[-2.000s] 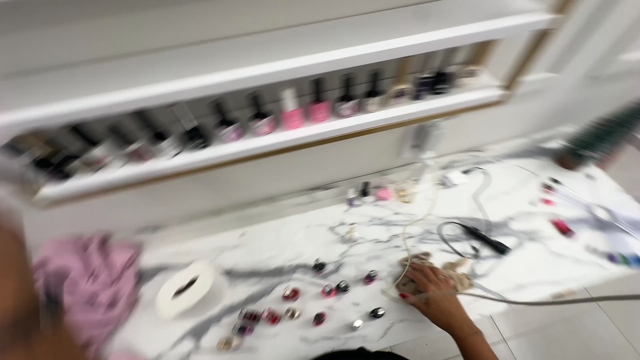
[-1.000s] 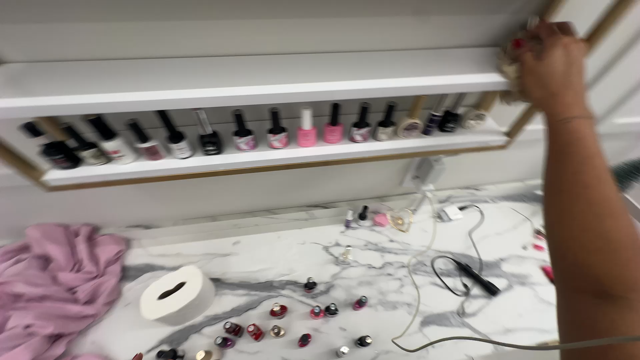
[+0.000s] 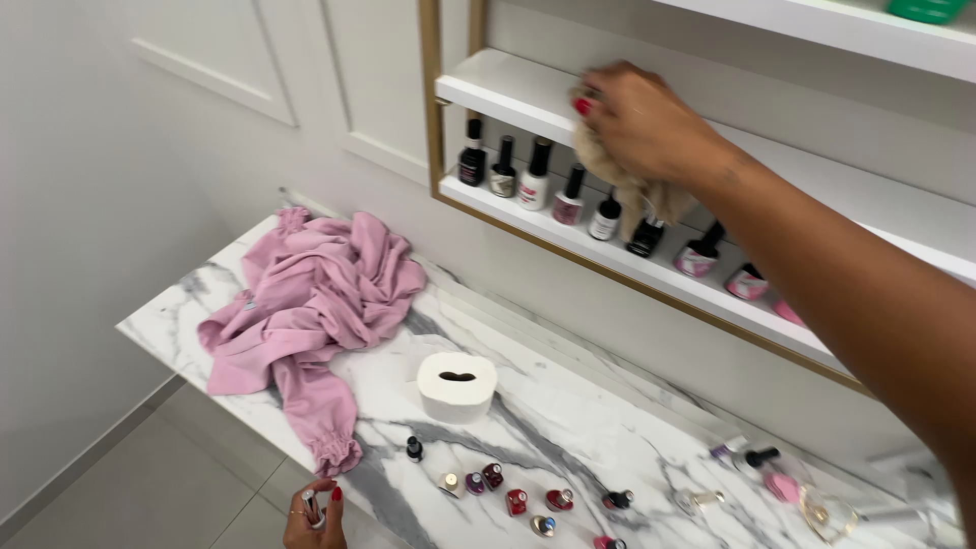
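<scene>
My right hand (image 3: 640,126) grips a bunched beige cloth (image 3: 610,164) against the front edge of the middle white shelf (image 3: 526,95); the cloth hangs down over part of the row below. In that lower row stand nail polish bottles, among them a white one with a black cap (image 3: 534,179) and a dusty pink one (image 3: 568,202). My left hand (image 3: 314,515), low in the view by the counter's front edge, holds a small bottle with a shiny cap (image 3: 309,503). Nearest to it are a pink garment's gathered cuff (image 3: 335,455) and a small black bottle (image 3: 414,449).
The pink garment (image 3: 320,290) lies crumpled on the marble counter (image 3: 175,305). Beside it stands a white paper roll (image 3: 457,389). Several polish bottles, including a red one (image 3: 516,502), stand near the front. The gold shelf frame (image 3: 432,99) juts from the wall.
My right hand was on the counter with the cloth, then at the shelf's right end, and is now near its left end. My left hand has come into view. The view has swung left.
</scene>
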